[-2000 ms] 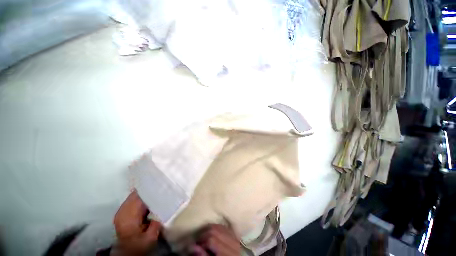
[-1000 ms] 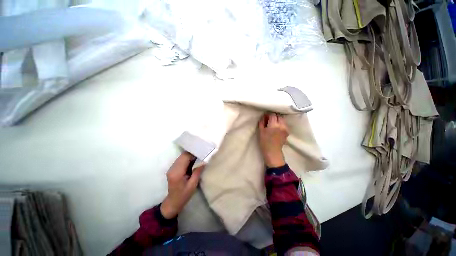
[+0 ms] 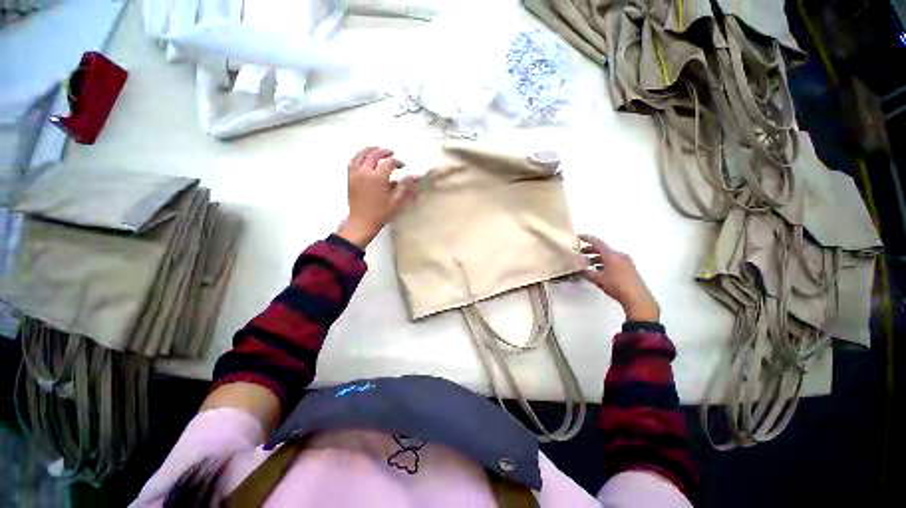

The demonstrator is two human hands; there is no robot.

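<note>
A beige tote bag point(image 3: 487, 233) lies flat on the table in front of me, its handles point(image 3: 536, 367) pointing towards me and hanging over the table edge. A grey end patch point(image 3: 543, 159) shows at its far right corner. My left hand point(image 3: 377, 189) is at the bag's far left corner, fingers apart; whether the fingertips touch the cloth is unclear. My right hand point(image 3: 616, 275) is at the bag's near right corner, its fingertips on the edge; whether it pinches the cloth is unclear.
A stack of folded bags point(image 3: 94, 248) lies at the left, handles hanging down. A loose pile of bags point(image 3: 795, 213) with tangled handles lies at the right. A red tape dispenser point(image 3: 96, 97) is at the far left. A clear bag of tags point(image 3: 536, 77) and white wrapped material point(image 3: 288, 99) lie behind.
The bag now lies flat with its handles towards me. My left hand has let go of the near left patch and moved to the far left; my right hand has moved from the middle to the near right corner.
</note>
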